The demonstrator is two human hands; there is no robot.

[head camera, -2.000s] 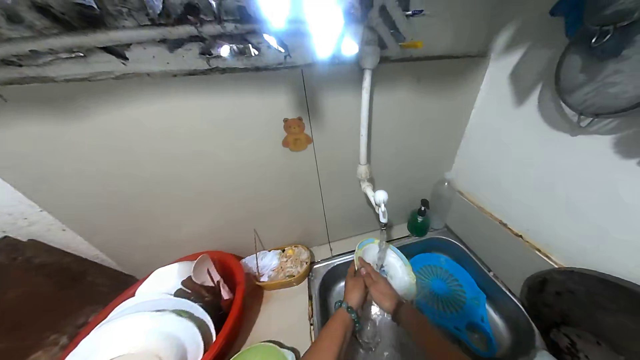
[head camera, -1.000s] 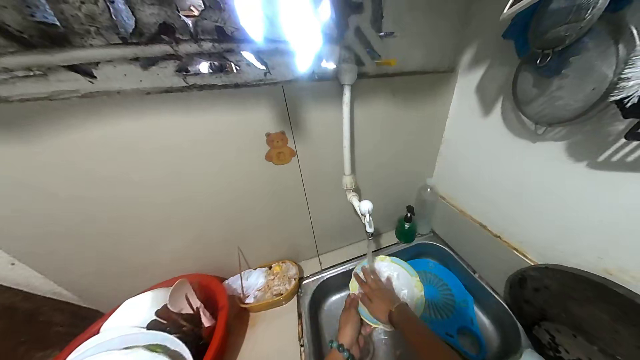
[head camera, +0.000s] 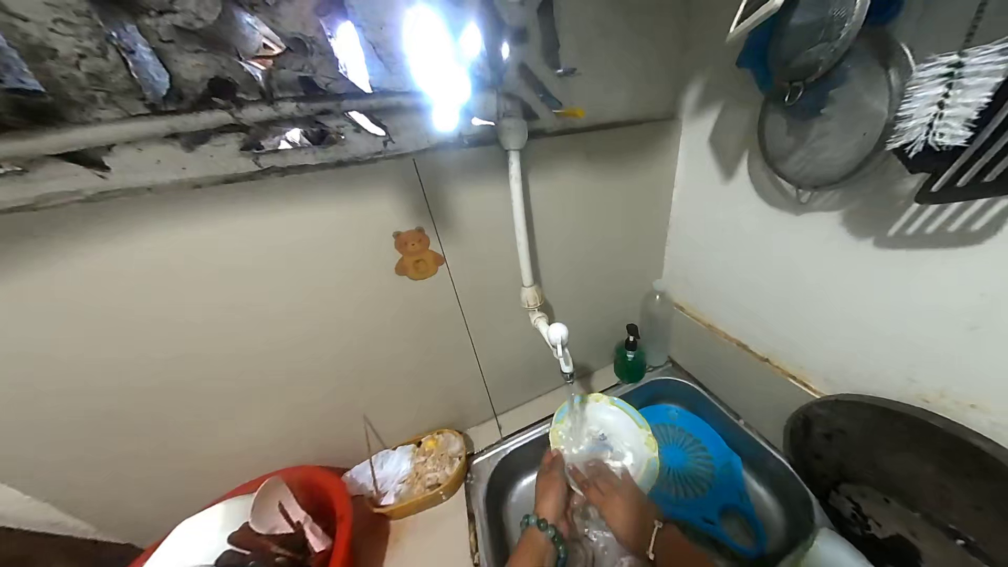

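A white bowl or plate with a yellow and blue patterned rim [head camera: 622, 429] is tilted under water running from the white tap [head camera: 558, 339]. At its lower left edge, my left hand [head camera: 551, 490], with a green bead bracelet at the wrist, grips it. My right hand [head camera: 613, 498] lies with spread fingers against its lower inner face. Both hands are over the steel sink [head camera: 510, 504]. A blue plastic strainer with a handle hole [head camera: 683, 465] lies in the sink, just right of the dish.
Left of the sink stand a yellow basket of scraps [head camera: 429, 498] and a red basin [head camera: 327, 488] holding dishes. A green pump bottle [head camera: 629, 362] and a clear bottle [head camera: 655, 323] stand at the back corner. A large dark basin [head camera: 835, 409] is at right; strainers [head camera: 827, 118] hang above.
My right hand has moved from the middle of the dish's face to its lower part since one second ago. The dish remains under the tap. The view has shifted somewhat to the right since two seconds ago.
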